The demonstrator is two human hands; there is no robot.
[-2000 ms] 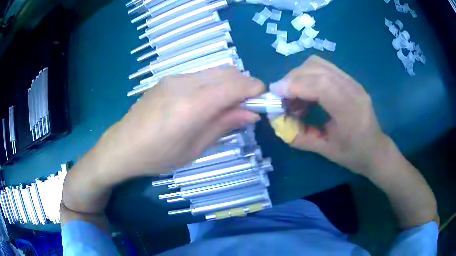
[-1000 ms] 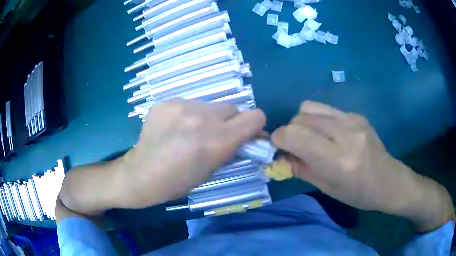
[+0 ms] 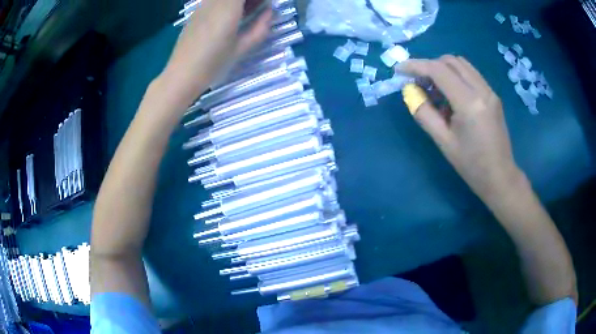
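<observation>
A long row of silver-white metal tube assemblies (image 3: 268, 168) lies side by side on the dark mat, thin rods pointing left. My left hand (image 3: 219, 36) is over the far end of the row, blurred and partly cut off by the top edge; whether it holds a tube cannot be told. My right hand (image 3: 461, 104), with a yellow wrap (image 3: 413, 98) on its thumb, is at the small clear plastic pieces (image 3: 370, 74), its fingertips close together at the right side of the pile. Whether a piece is between them cannot be told.
A crumpled clear bag (image 3: 327, 18) lies beyond the pieces. More clear pieces (image 3: 525, 77) lie at far right. A black tray (image 3: 40, 202) with slim tubes is at left, and bright white tubes (image 3: 49, 277) lie below it. Yellowish tape (image 3: 317, 291) is on the nearest tube.
My hands have parted from the tube they held together over the row. My left hand has moved to the row's far end, my right hand up to the clear pieces. More of the row shows.
</observation>
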